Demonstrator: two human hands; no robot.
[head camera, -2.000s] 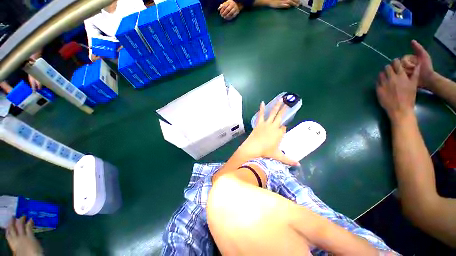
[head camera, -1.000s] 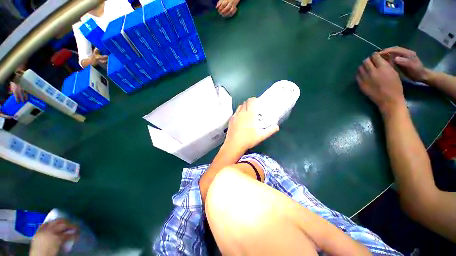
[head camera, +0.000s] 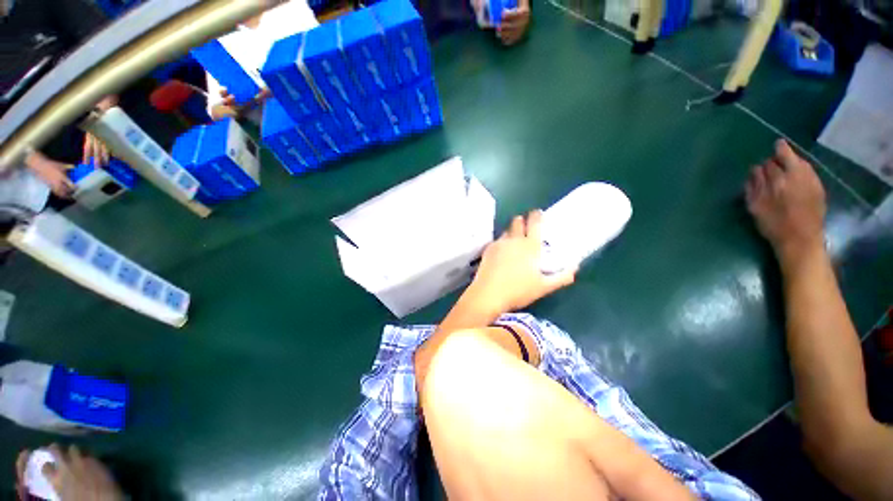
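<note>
The white oval device part (head camera: 589, 225) lies tilted up to the right, smooth side up, beside the open carton. My left hand (head camera: 519, 269) holds its near end, thumb on the right and fingers on the left. What lies under the white part is hidden. The open retail carton (head camera: 416, 240) is white, flaps raised, just left of my left hand. My right hand is not in view.
Blue closed cartons (head camera: 348, 88) are stacked at the back. Power strips (head camera: 103, 266) stand at the left. A neighbour's arm (head camera: 808, 264) rests at the right. Another person's hand (head camera: 73, 478) holds a white thing at the lower left, near a blue and white carton (head camera: 69, 396).
The grey shell with the black article, beside the white part two seconds ago, no longer shows. My left hand has moved onto the white part. The white device at the left has gone.
</note>
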